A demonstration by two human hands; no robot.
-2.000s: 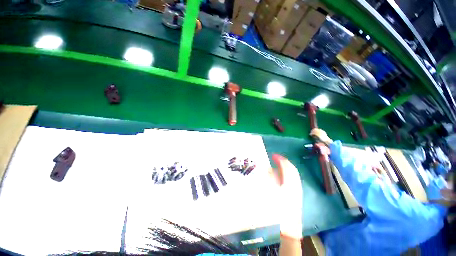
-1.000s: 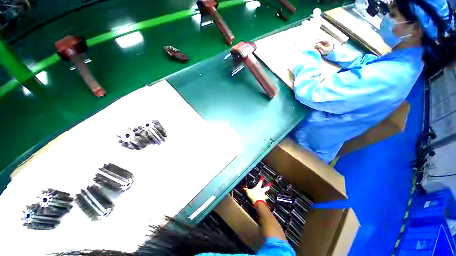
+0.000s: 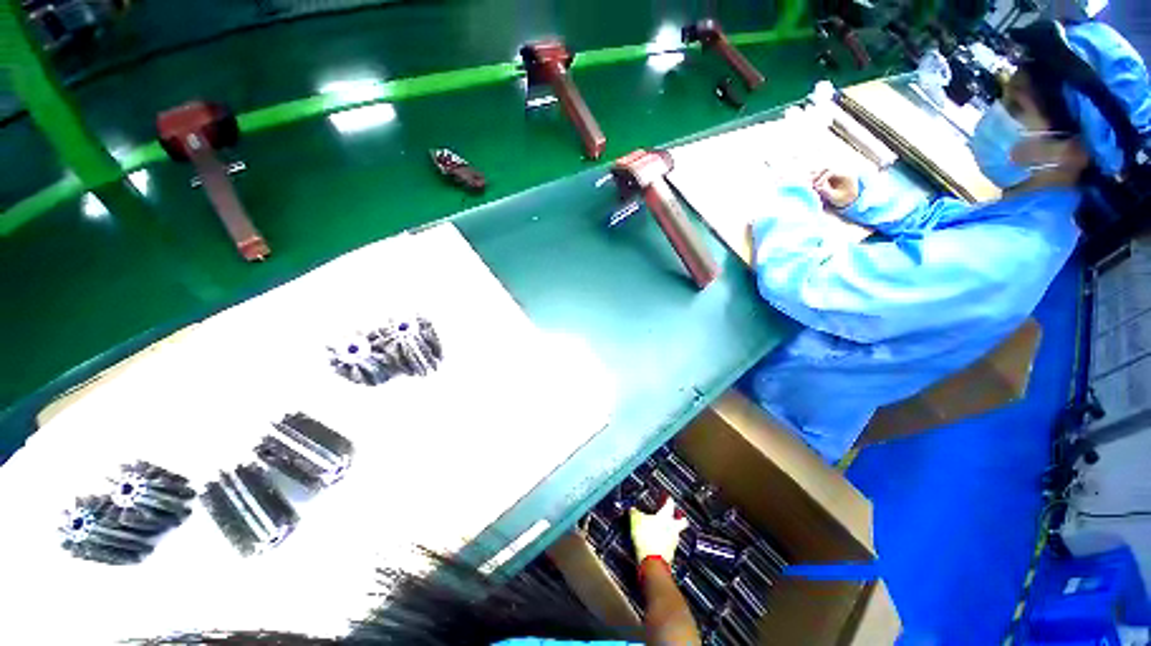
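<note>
My right hand (image 3: 658,530), in a white glove with red fingertips, is down in an open brown carton (image 3: 808,486) beside the bench. It is on dark, shiny ribbed barrel shells (image 3: 717,550); whether it grips one cannot be told. My left hand is out of the picture. On the white sheet (image 3: 417,505) lie several dark ribbed barrel shells: a cluster at the back (image 3: 386,348), two side by side in the middle (image 3: 304,449) and a cluster at the left (image 3: 130,510).
A T-shaped unit (image 3: 669,217) lies on the green bench right of the sheet. More units (image 3: 566,101) and a small maroon part (image 3: 457,169) are on the conveyor belt (image 3: 379,177). A person in blue (image 3: 909,271) works close by on the right, beyond the carton.
The view has swung right and down to the carton. My right hand went from above the sheet's right side into the carton. Since one second ago its spread fingers have drawn closer together.
</note>
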